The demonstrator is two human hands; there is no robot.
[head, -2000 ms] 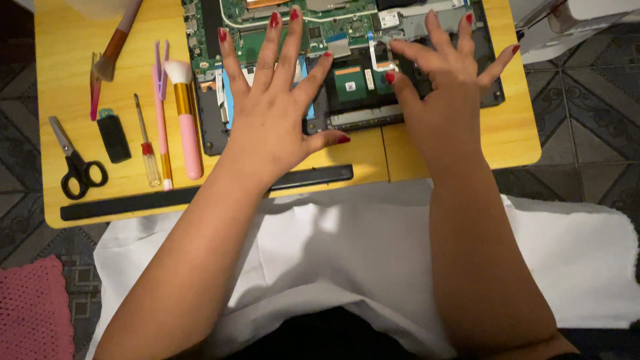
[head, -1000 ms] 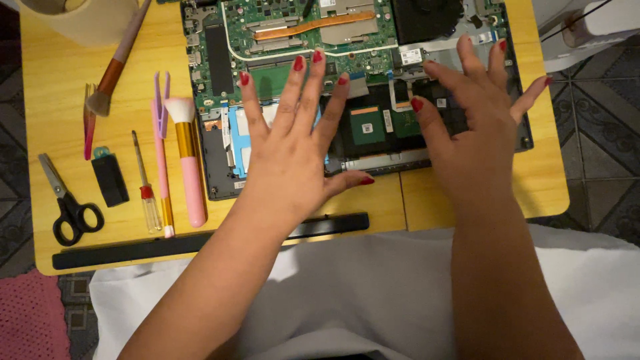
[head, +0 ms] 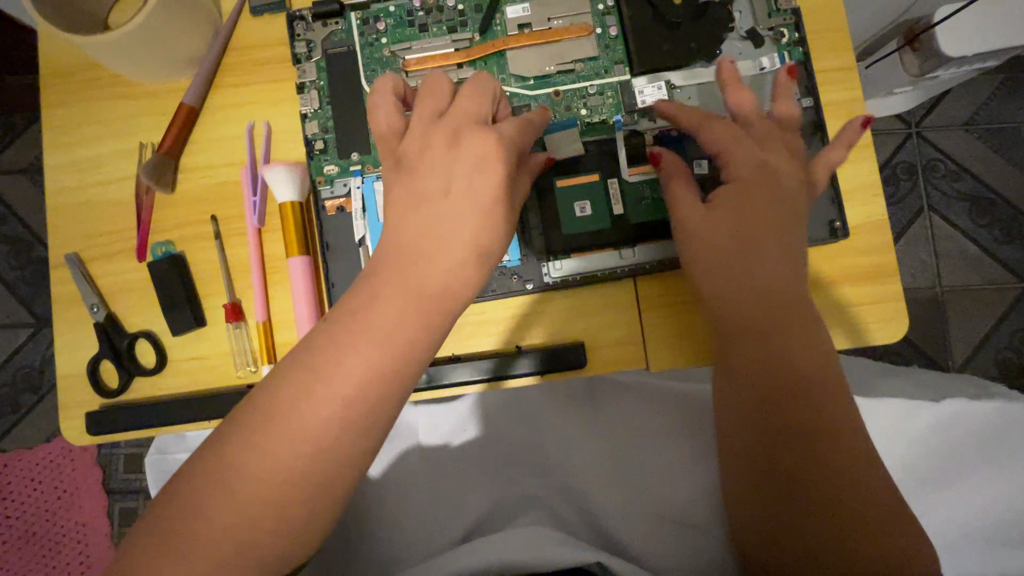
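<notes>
An opened laptop base with a green circuit board (head: 592, 104) lies on a wooden table. My left hand (head: 456, 160) is over the board's lower edge, fingers curled, thumb and index finger beside a grey ribbon cable (head: 565, 141) with a blue end; whether it grips anything is hidden. My right hand (head: 740, 176) hovers over the laptop's right part, fingers spread, thumb beside a thin white flat cable (head: 622, 152). The touchpad's green board (head: 582, 206) shows between the hands. A copper heat pipe (head: 496, 48) and a black fan (head: 676, 32) are above them.
To the left lie black-handled scissors (head: 116, 336), a black piece (head: 177, 293), a screwdriver (head: 234, 312), pink tweezers (head: 145, 200), a lilac clip (head: 256, 176) and makeup brushes (head: 296, 232). A black strip (head: 512, 364) lies along the front edge. A beige roll (head: 152, 40) stands at the upper left.
My left hand's fingers, spread flat over the board before, are now curled in, near the grey ribbon cable. My right hand stays spread over the laptop's right part.
</notes>
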